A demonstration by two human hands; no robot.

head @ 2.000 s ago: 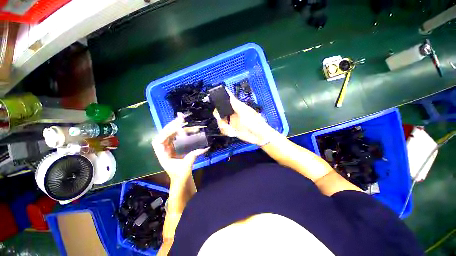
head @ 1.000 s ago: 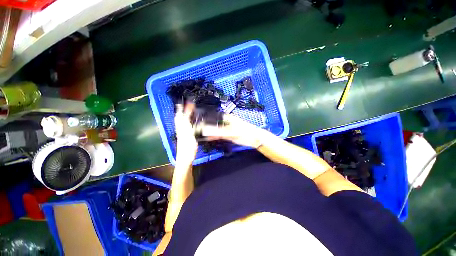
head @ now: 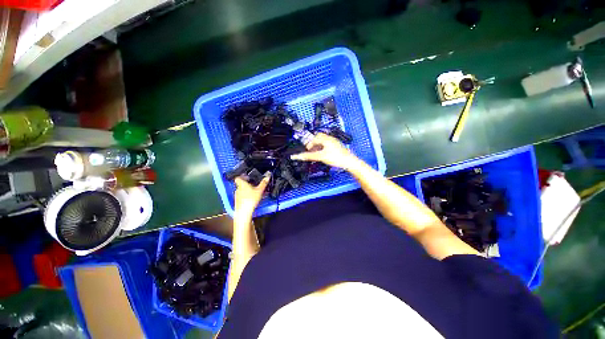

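A blue mesh basket (head: 363, 109) stands on the green bench in front of me, with a tangled heap of small black plastic parts (head: 262, 132) in it, mostly at its left and middle. My left hand (head: 249, 193) is at the basket's near left, thumb and fingers around a black block (head: 254, 175). My right hand (head: 328, 151) reaches over the middle of the basket. Its fingers are spread at the heap beside a part with a pale face (head: 304, 136). Whether it grips that part cannot be told.
A large blue bin (head: 522, 218) of black parts is at right, a smaller blue bin (head: 192, 275) at lower left. Beside it is a tray with brown cardboard (head: 106, 301). A fan (head: 86, 218) and bottles (head: 119, 159) are at left. A tape measure (head: 455, 87) lies on the bench.
The dark blocks held up earlier, one in each hand, are no longer raised. My hands have lowered into the basket and moved apart, the right one to the right.
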